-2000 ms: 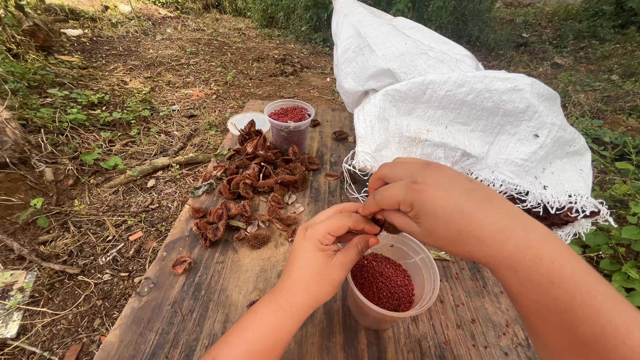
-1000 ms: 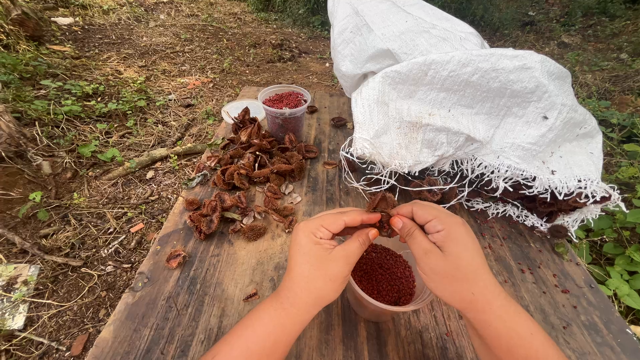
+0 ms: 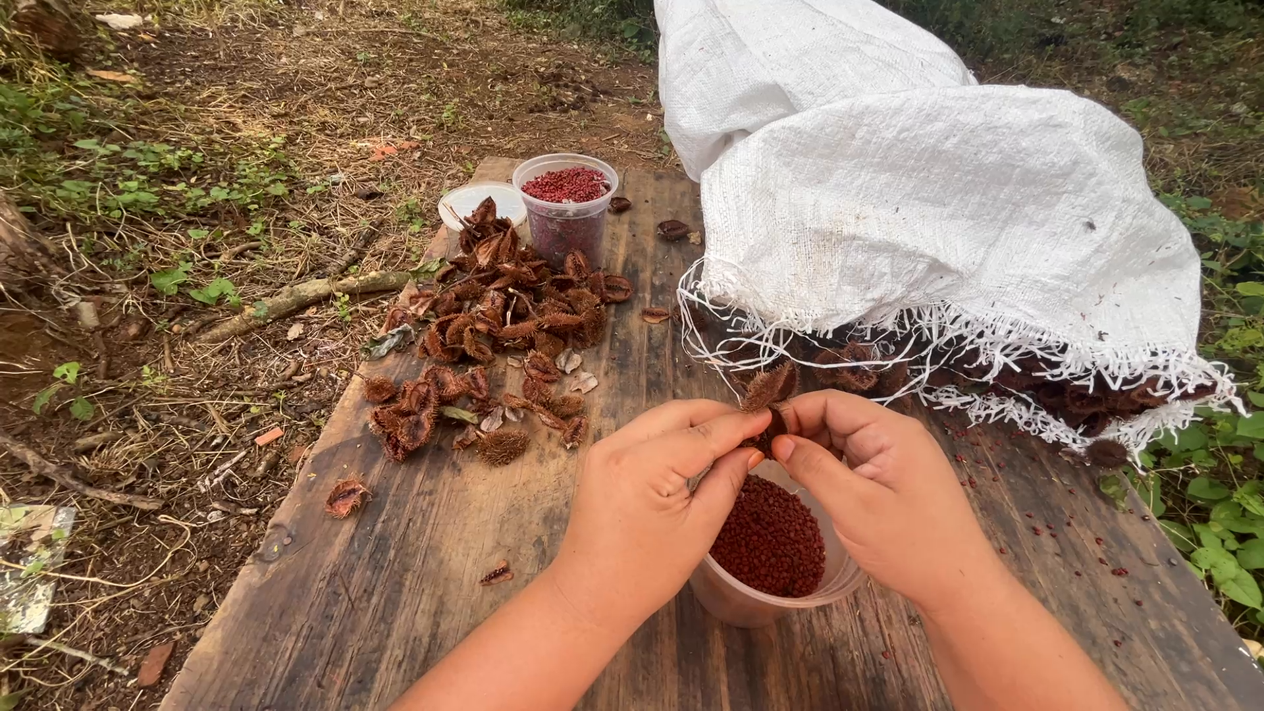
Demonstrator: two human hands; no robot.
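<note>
Between the fingertips of my left hand (image 3: 671, 484) and my right hand (image 3: 869, 474) is a spiny brown annatto pod (image 3: 769, 387), pinched by both. Part of the pod is hidden by the fingers. Right below them stands a clear plastic tub (image 3: 847, 585) holding dark red seeds (image 3: 770, 538). Farther back, a second clear plastic tub (image 3: 565, 225) is filled nearly to the rim with red seeds (image 3: 566, 185). Left of it lies a translucent round lid (image 3: 482, 204). Opened brown pods (image 3: 513, 306) are heaped in front of that tub.
A white woven sack (image 3: 948, 207) with a frayed mouth lies at the right, dark pods (image 3: 1086, 395) showing under its edge. Loose seeds dot the wooden tabletop (image 3: 434, 583) at the right. One pod husk (image 3: 347, 496) sits near the left edge. A stick (image 3: 306, 294) lies on the ground beyond.
My right hand has come down from above the left one, and both hands now hold the pod with fingertips facing each other over the tub. The heap and the sack look unchanged.
</note>
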